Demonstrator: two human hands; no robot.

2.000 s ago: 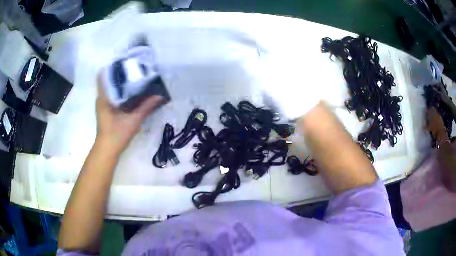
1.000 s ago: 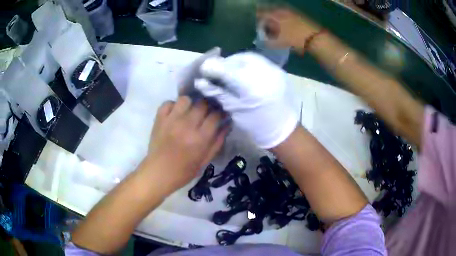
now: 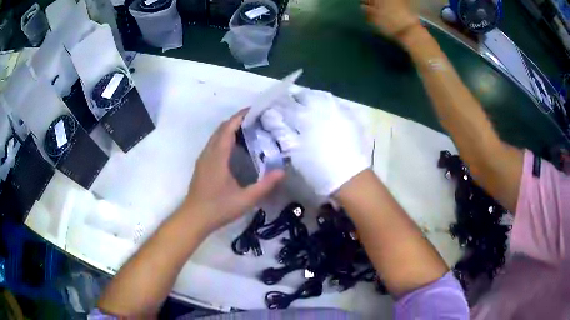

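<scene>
My bare left hand (image 3: 222, 178) holds a retail carton (image 3: 247, 153) around its side, thumb at the near edge. The carton is tilted, with its pale flap raised. My right hand (image 3: 325, 140) wears a white knit glove, and its fingers are at the open top of the carton. The glove hides most of the opening, so I cannot tell whether the fingers grip anything. A pile of coiled black cables (image 3: 325, 247) lies on the white table just below my hands.
Filled open boxes (image 3: 128, 122) stand in rows at the left. Bagged devices (image 3: 253, 31) stand on the green belt (image 3: 325, 50) beyond the table (image 3: 181, 81). A co-worker's arm (image 3: 456, 100) reaches over the belt from the right. Another cable pile (image 3: 481, 219) lies at right. A small blue fan (image 3: 478, 14) stands beyond.
Since the earliest frame, the carton has moved from the left to the middle and my gloved hand has come to its top. Over the last second, the co-worker's arm has shifted right.
</scene>
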